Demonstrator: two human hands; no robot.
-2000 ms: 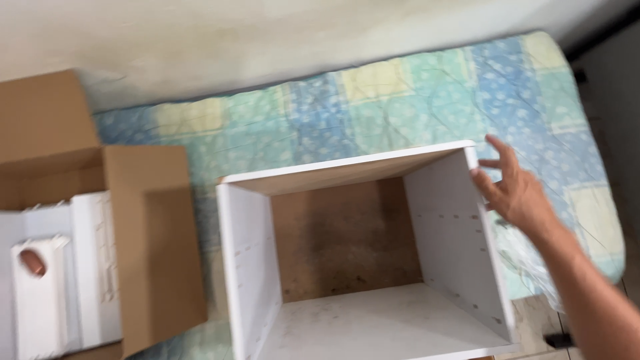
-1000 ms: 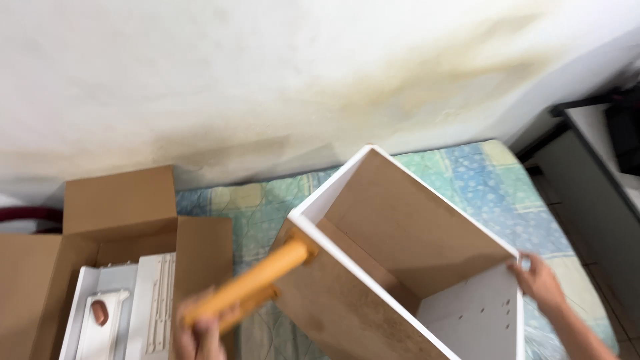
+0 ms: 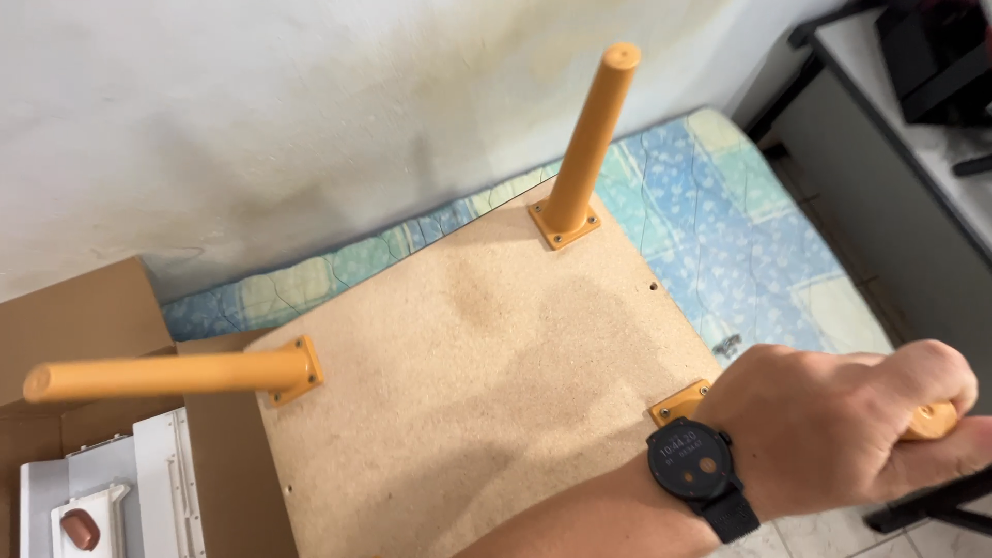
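Observation:
The cabinet's bare particleboard underside [image 3: 473, 364] faces up and tilts on the bed. A tapered orange leg [image 3: 581, 147] stands at its far corner, and another orange leg [image 3: 170, 376] points left from the left corner. Each has a square plate fixed with screws. My left hand [image 3: 837, 434], with a black watch [image 3: 690, 461] on its wrist, is closed around a third orange leg [image 3: 930, 421] at the right; only its tip and part of its plate show. My right hand is out of view.
Small metal hardware [image 3: 727, 345] lies on the patterned mattress [image 3: 697, 209]. An open cardboard box [image 3: 225, 449] at left holds white panels [image 3: 163, 480] and a reddish-brown object [image 3: 80, 529]. A wall [image 3: 271, 116] runs behind, and a desk [image 3: 883, 132] stands at right.
The cabinet has turned over: its open interior faced the view earlier, and now its legged underside does. My left hand has moved from a leg at left to one at right. My right hand has left view.

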